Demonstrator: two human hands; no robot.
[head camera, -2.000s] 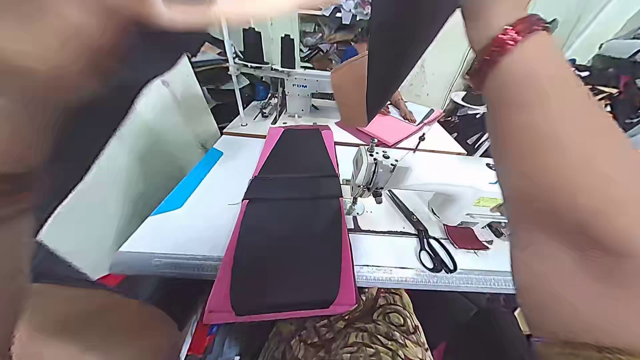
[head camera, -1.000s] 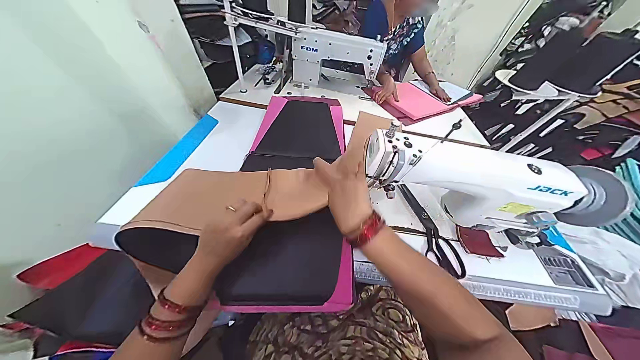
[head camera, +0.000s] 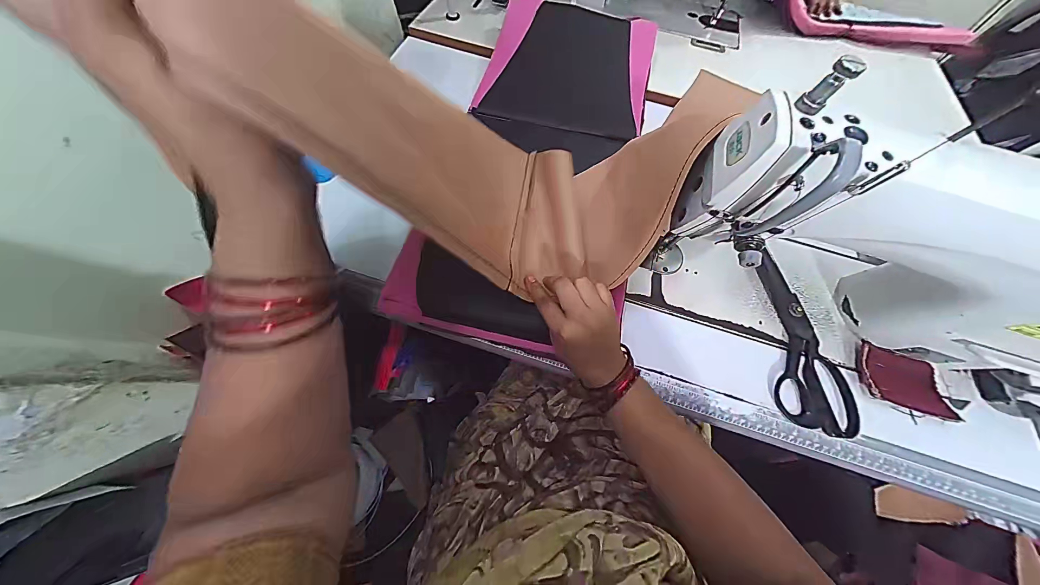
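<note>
A long tan panel (head camera: 422, 154) with dark stitching along its edges stretches from the upper left to the head of the white sewing machine (head camera: 756, 162). Near the panel's seam and a raised fold, my right hand (head camera: 581, 317) pinches its lower edge between thumb and fingers. My left hand (head camera: 122, 57) is raised at the upper left, blurred, against the panel's far end; its fingers cannot be made out. Beneath the tan panel lie black pieces (head camera: 561, 73) on a pink panel (head camera: 642, 65).
Black-handled scissors (head camera: 800, 349) lie right of the needle area, with a maroon scrap (head camera: 906, 380) beyond them. The table's front edge (head camera: 764, 422) carries a measuring scale. Another person's hand (head camera: 825, 8) rests by pink material (head camera: 877, 34) at the top right. A wall stands at the left.
My left hand has risen to the upper left, and the tan panel's left part has lifted with it. My right hand has moved down to the panel's lower edge. The view has come nearer.
</note>
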